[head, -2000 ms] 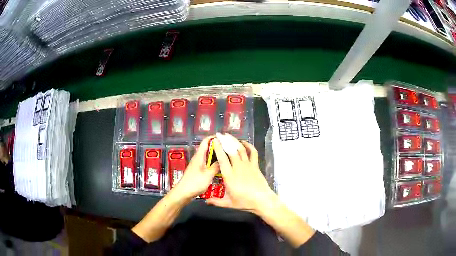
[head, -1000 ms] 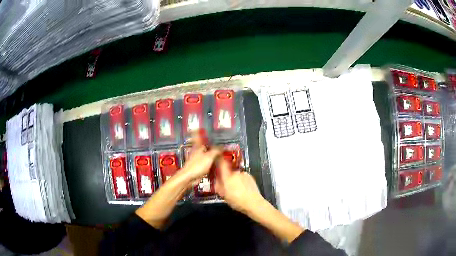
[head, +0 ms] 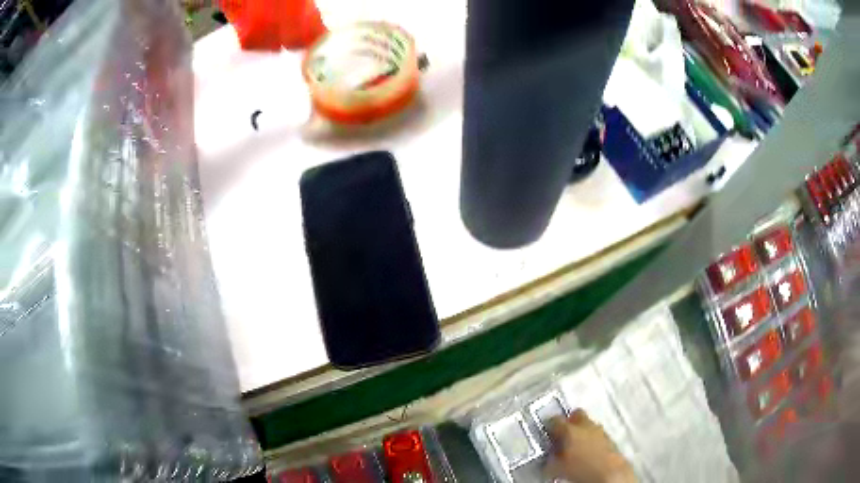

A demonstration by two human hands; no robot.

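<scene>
One hand, seemingly my right hand, is at the bottom edge, cut off and blurred. Its fingertips are at the right one of two black-outlined phone-shaped front films on the white film sheets. Whether it grips the film cannot be told. My left hand is out of the picture. The near phone tray shows only its top at the bottom edge, with red keypad phones in it.
A dark smartphone lies on the white shelf beside an orange-edged tape roll and a dark cylinder. A blue box is behind. Silvery tray piles stand left. Another phone tray is right.
The view has swung up and forward, bringing the shelf into sight. My hands have left the phone over the tray; one is now at the film sheets, and the left has left the picture.
</scene>
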